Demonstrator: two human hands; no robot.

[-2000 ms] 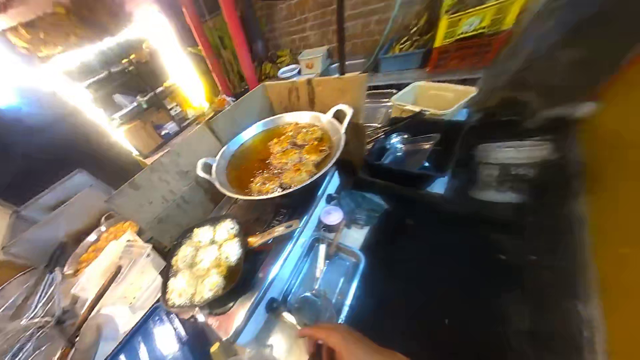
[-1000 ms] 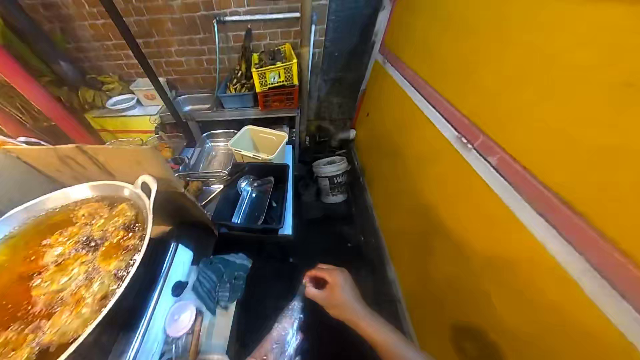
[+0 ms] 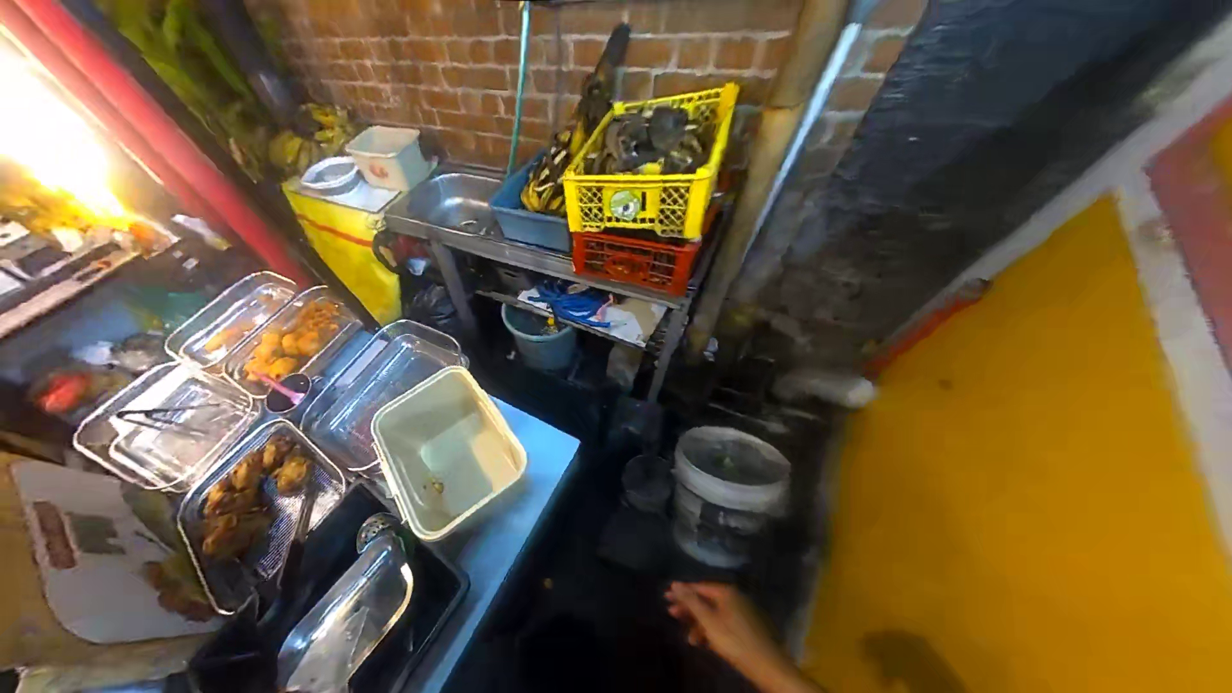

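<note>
My right hand is low in the view, over the dark floor just below a dirty white plastic bucket. Its fingers are loosely curled, and nothing shows in them. My left hand is out of view. To the left on a counter stands an off-white plastic tub with a small scrap inside. Beside it lie a metal mesh tray of browned fried pieces, a clear tray of orange fried pieces and empty clear trays. A clear container leans in a black bin.
A metal sink table by the brick wall carries a yellow crate on a red crate, and a blue tub of plantains. Under it is a grey bucket. A yellow wall rises on the right.
The view has swung right and forward, away from the pan of frying food. My right hand, seen near a clear plastic bag a second ago, is now over the floor by the bucket.
</note>
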